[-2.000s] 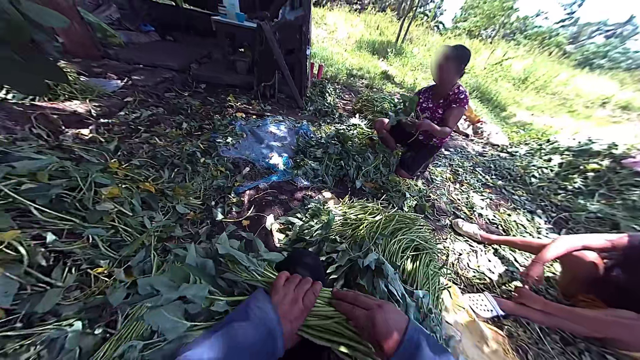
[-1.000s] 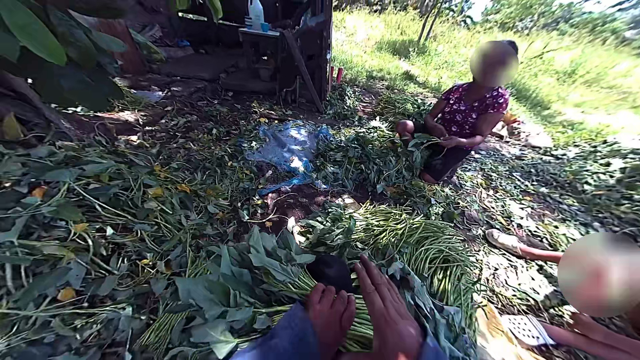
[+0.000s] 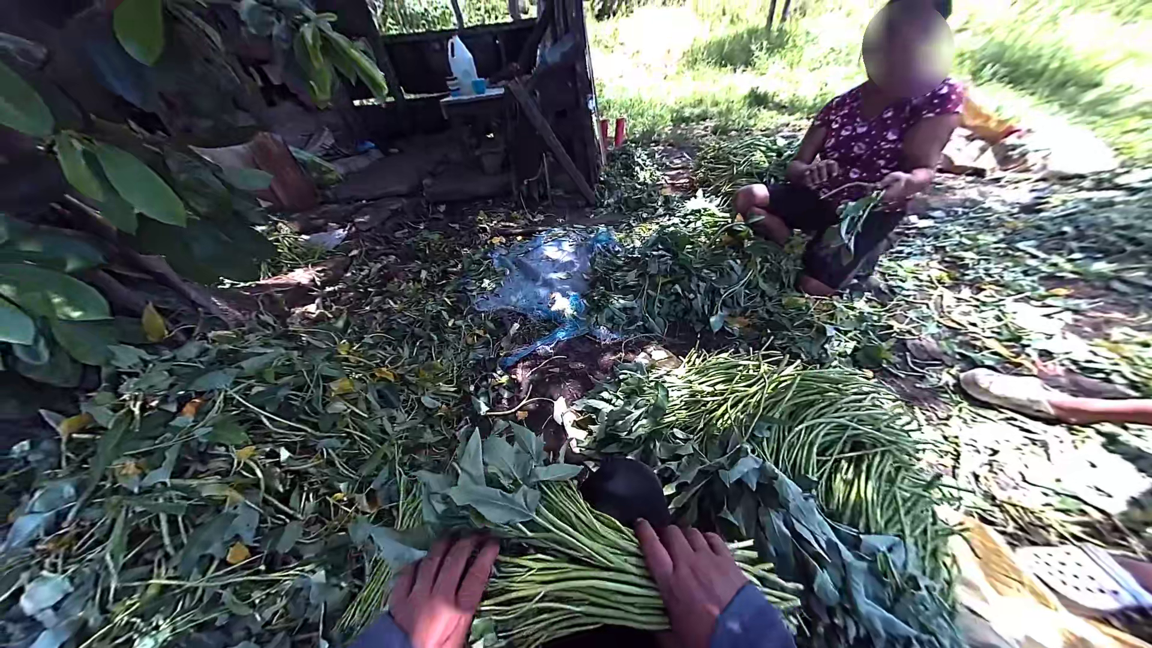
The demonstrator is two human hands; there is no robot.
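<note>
A bundle of long green leafy stems [image 3: 576,576] lies across my lap, its leaves at the left and its stem ends at the right. My left hand [image 3: 443,585] rests on its leafy side, fingers spread. My right hand [image 3: 691,576] lies over the stems near their right end, fingers close together. A dark rounded thing, perhaps my knee [image 3: 625,491], shows just beyond the bundle. To the right of it, a large pile of similar stems [image 3: 810,414] curves over the ground, with drooping leaves along its near side.
Loose leafy vines [image 3: 234,450] cover the ground at left. A blue plastic sheet [image 3: 549,270] lies ahead. At upper right a co-worker [image 3: 864,153] squats, holding a leafy stem. Another person's shoe [image 3: 1008,392] is at right. A wooden shelter [image 3: 558,99] holds a small table with a white jug [image 3: 462,63].
My hands were close together on the stems and are now apart, the left one toward the leaves. The co-worker's hands have moved apart around a stem.
</note>
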